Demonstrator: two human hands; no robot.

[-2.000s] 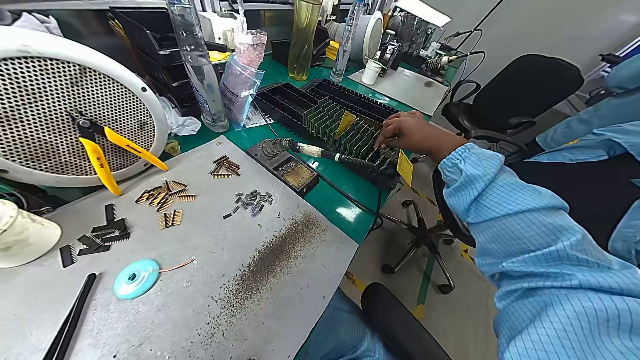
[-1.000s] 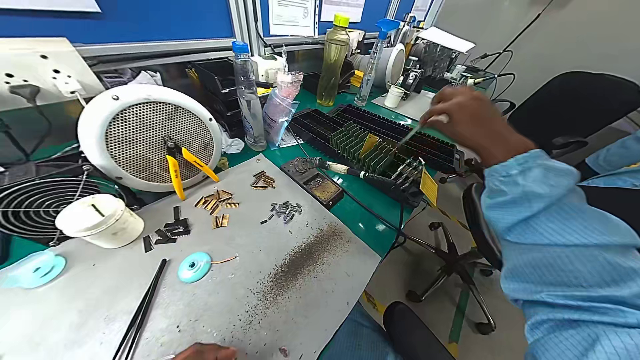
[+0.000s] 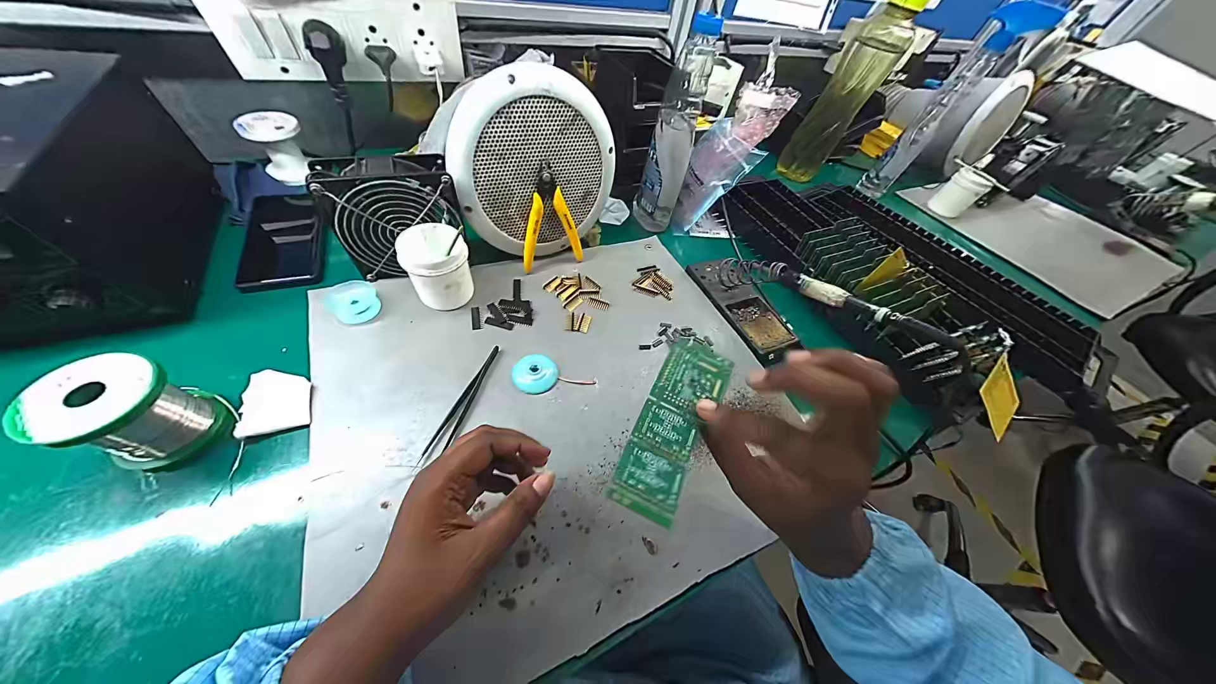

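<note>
A long green printed circuit board panel [image 3: 665, 437] is tilted above the grey mat, its right edge at the thumb tip of my right hand [image 3: 807, 437]. My right hand holds the board there; its other fingers are spread, and any fingertip underneath is hidden. To the left of the board, my left hand [image 3: 484, 503] is empty, thumb and fingers curled apart. Black tweezers [image 3: 463, 404] lie just beyond it, beside a light-blue disc [image 3: 535, 374] with a short wire. Black pin headers [image 3: 508, 309], gold-coloured headers [image 3: 577, 290] and small dark parts [image 3: 676, 334] lie farther back.
Yellow-handled cutters [image 3: 553, 223] lean on a round white fan. A white tub [image 3: 435, 266] stands beside. At right, a soldering iron [image 3: 855, 306] lies near a black rack [image 3: 1045, 332] holding boards. A solder spool [image 3: 123, 408] sits at left; bottles stand behind.
My right hand has come from the board rack to above the mat, with a green board. My left hand, only partly in view a second ago, is now raised near it. The view has swung left.
</note>
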